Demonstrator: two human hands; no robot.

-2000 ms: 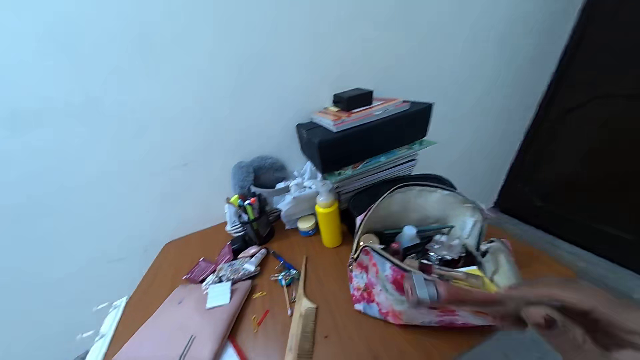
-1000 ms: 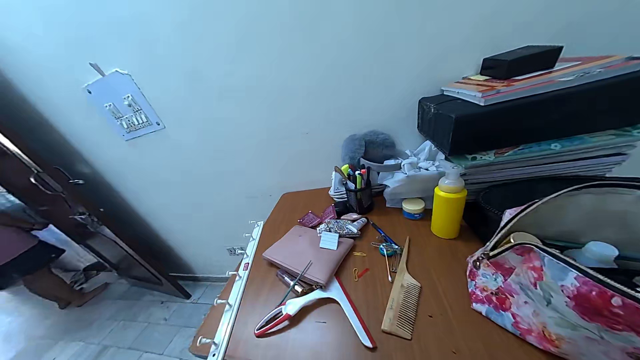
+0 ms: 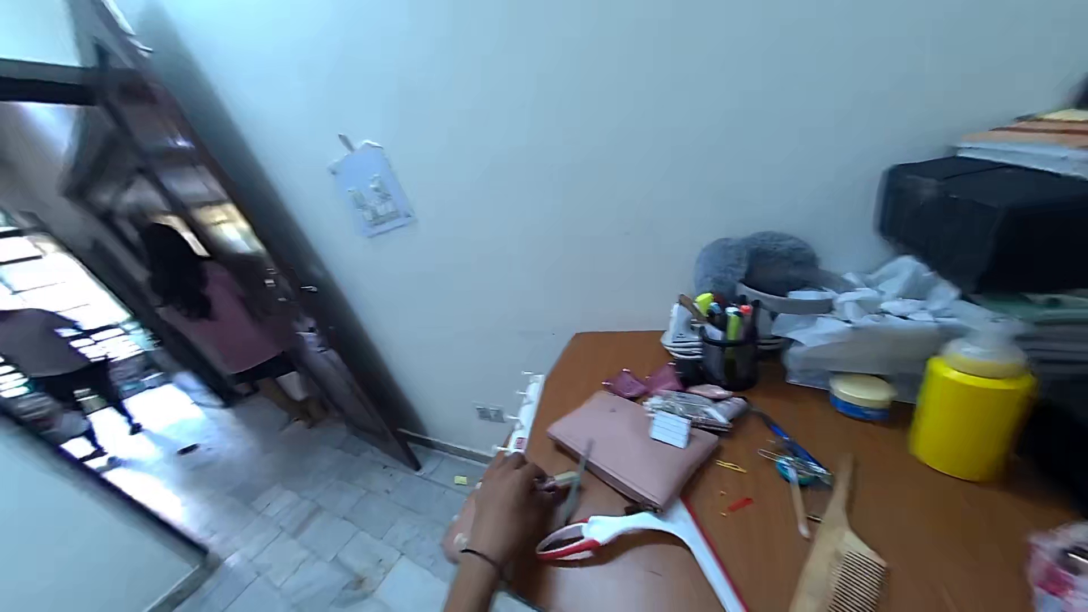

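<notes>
My left hand, with a dark band on its wrist, is at the table's left edge. Its fingers are closed around a small, slim item, too blurred to name. Just right of the hand lies a white and red handled tool, partly below a pink pouch. A white card and a clear packet rest at the pouch's right side. Farther right are a wooden comb, a blue pen and a small red piece. My right hand is out of view.
A mesh pen holder, a blue and white jar and a yellow pump bottle stand toward the back. A floral bag shows at the right edge. White hooks line the left side. People are by the doorway.
The view has swung left. My left hand has come in at the table's left edge. A hand seen earlier over the floral bag is no longer in view.
</notes>
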